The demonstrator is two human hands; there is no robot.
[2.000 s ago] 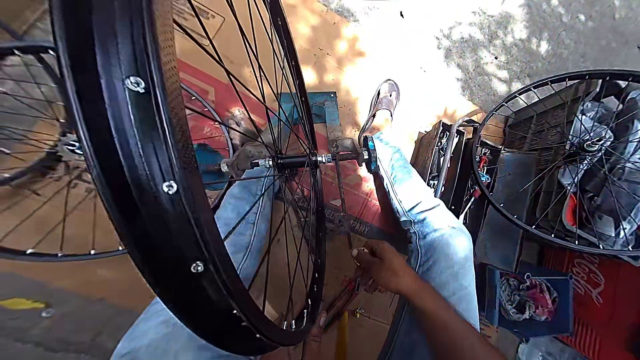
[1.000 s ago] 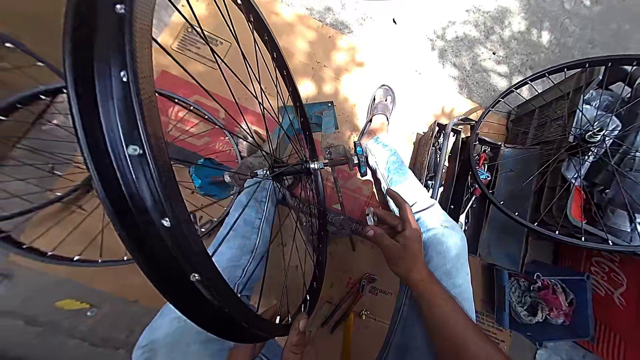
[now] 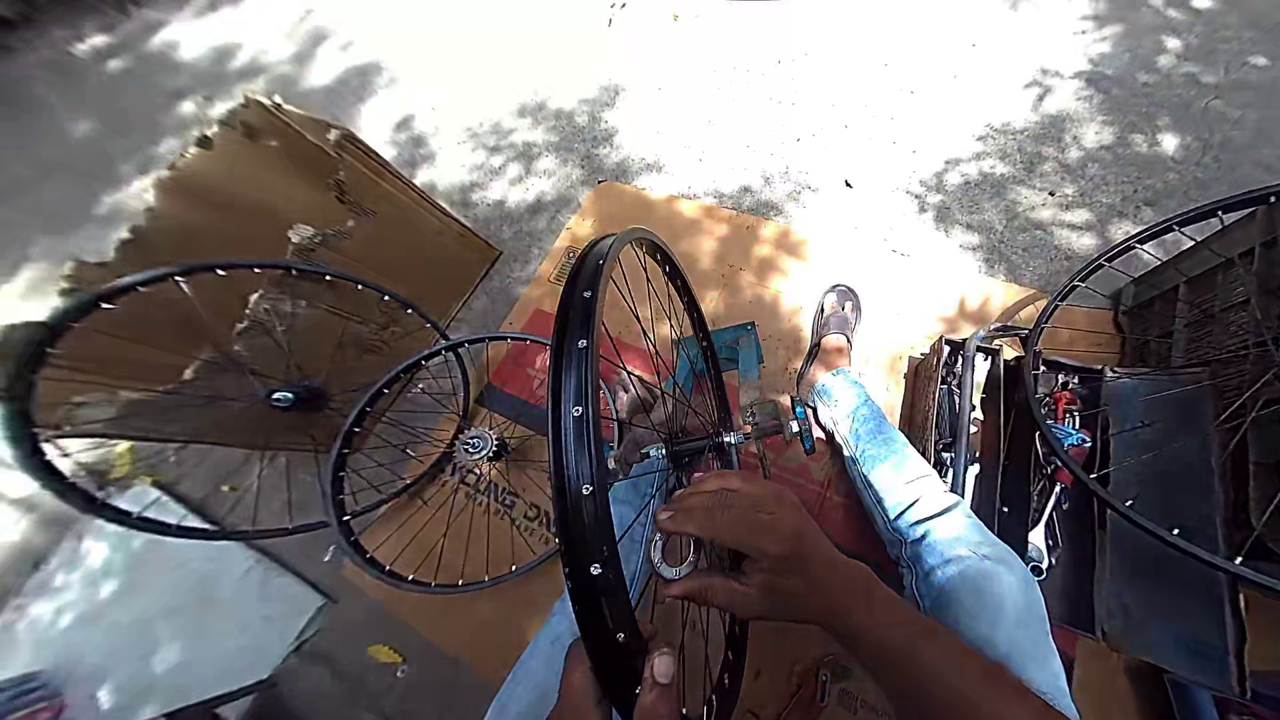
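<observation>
A black bicycle wheel (image 3: 587,400) stands upright between my legs, its axle held in a metal truing stand (image 3: 768,420) with a blue knob at its right end. My left hand (image 3: 620,680) grips the rim at the bottom, thumb on its edge. Between the thumb and fingers of my right hand (image 3: 765,555) is a round metal spoke wrench (image 3: 672,556), held at the spokes just below the hub. Part of the stand is hidden behind the wheel.
Two spoked wheels (image 3: 345,470) (image 3: 150,285) overlap at the left by a cardboard box (image 3: 330,210). Cardboard (image 3: 650,215) covers the ground beneath. At the right another wheel (image 3: 1075,465) leans over a tool box (image 3: 1075,590) holding wrenches (image 3: 1040,540). My sandalled foot (image 3: 835,320) is ahead.
My right hand has moved up from below the stand to the spokes near the hub, with the spoke wrench now plainly visible in it. The view has shifted widely, showing more at the left.
</observation>
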